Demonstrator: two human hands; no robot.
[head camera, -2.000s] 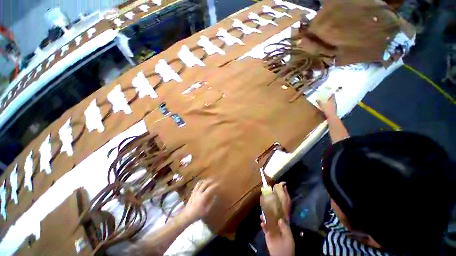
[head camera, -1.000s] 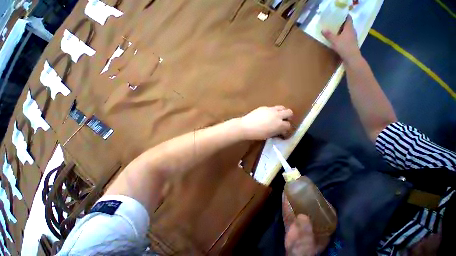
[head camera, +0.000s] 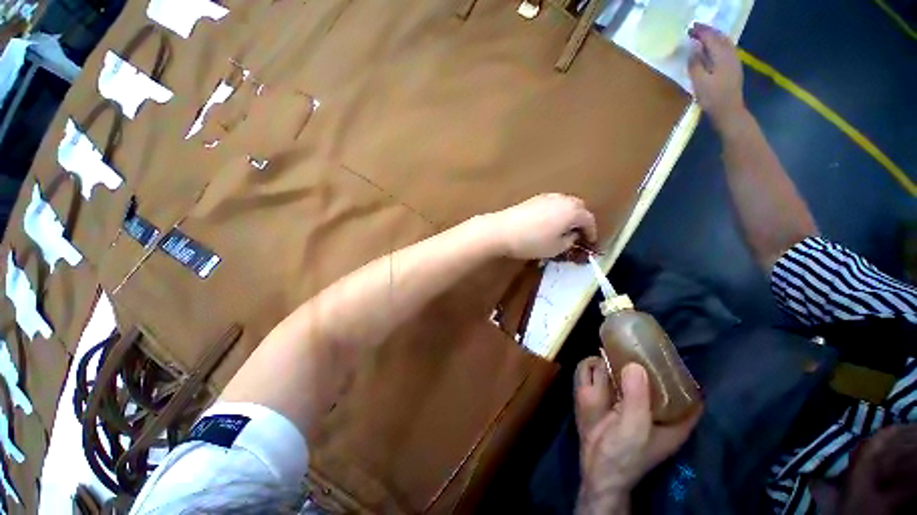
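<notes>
A large brown bag body panel (head camera: 473, 131) lies spread on the table, with a notch at its near edge where pale backing (head camera: 555, 302) shows. My left hand (head camera: 551, 227) pinches the panel's edge flap (head camera: 577, 251) at the notch's upper corner; its fingertips are partly hidden. My right hand (head camera: 628, 427) holds an amber glue bottle (head camera: 647, 362) tilted, with its thin pale nozzle (head camera: 600, 277) pointing up at the pinched flap. The nozzle tip is at or very close to the flap; contact is hard to tell.
A coworker's hand (head camera: 716, 75) is near a pale bottle (head camera: 664, 28) at upper right, with striped sleeves (head camera: 845, 287) to the right. Dark strap loops (head camera: 121, 402) lie at lower left. White pieces (head camera: 131, 86) line the left side, and black labels (head camera: 189, 251) lie on the brown material.
My right hand has raised the bottle, bringing the nozzle up to the flap. My left hand has moved slightly up with its fingers curled. The coworker's hand has come away from the pale bottle.
</notes>
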